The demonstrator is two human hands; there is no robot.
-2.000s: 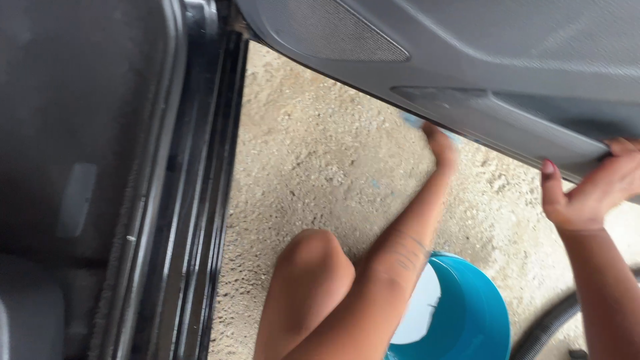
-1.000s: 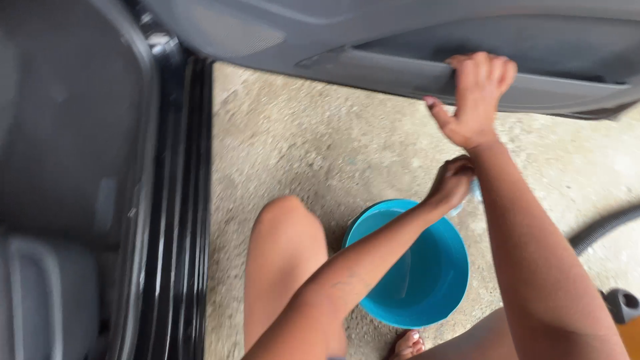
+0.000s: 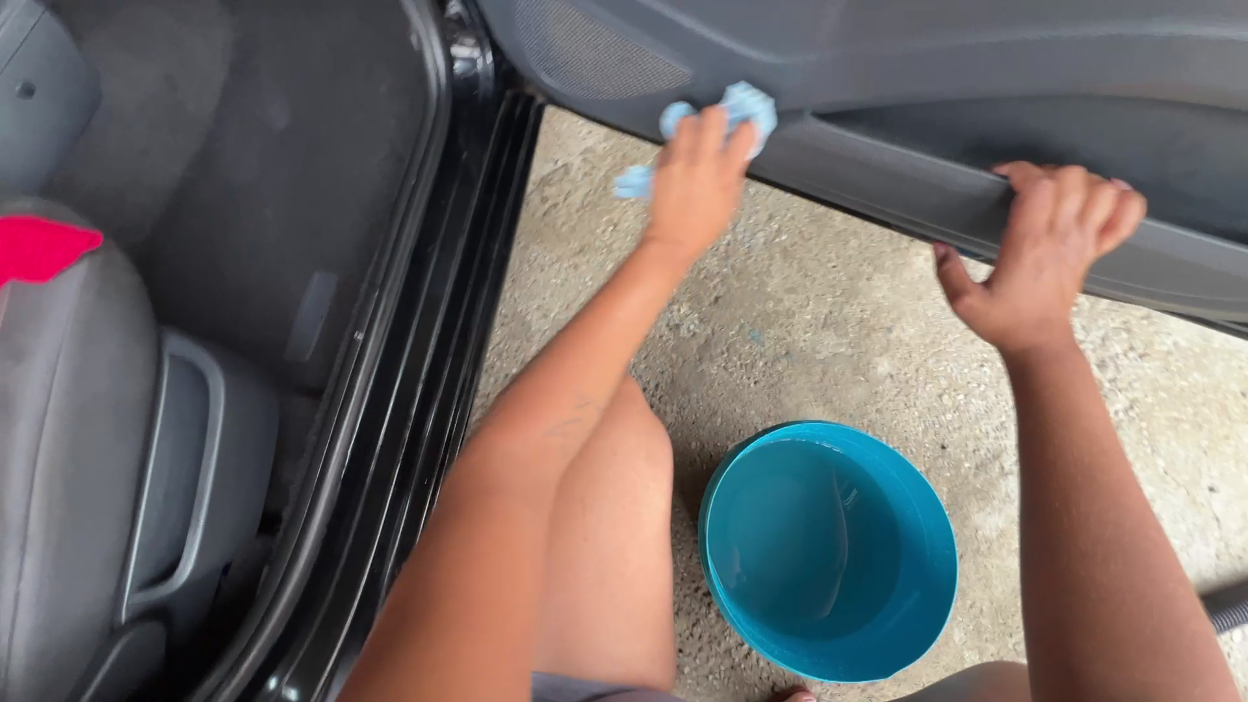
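My left hand (image 3: 694, 185) presses a light blue cloth (image 3: 749, 112) against the lower part of the grey car door panel (image 3: 877, 58), just below the speaker grille (image 3: 604, 54). Parts of the cloth stick out around the fingers. Farther right, my right hand (image 3: 1043, 244) grips the edge of the door pocket (image 3: 907, 175), fingers over its rim and thumb below the door's bottom edge. A round teal bucket (image 3: 714, 565) with water in it stands on the ground between my arms.
To the left are the black door sill (image 3: 429, 370), a dark floor mat (image 3: 273, 146) and a grey seat (image 3: 78, 409) with a red cloth (image 3: 44, 249) on it. Rough concrete ground (image 3: 780, 292) lies under the door. A dark ribbed hose (image 3: 1230, 609) shows at the right edge.
My left hand, over the bucket's far side near my right wrist one second ago, is now up at the door panel with the cloth. My right hand remains on the door pocket's edge.
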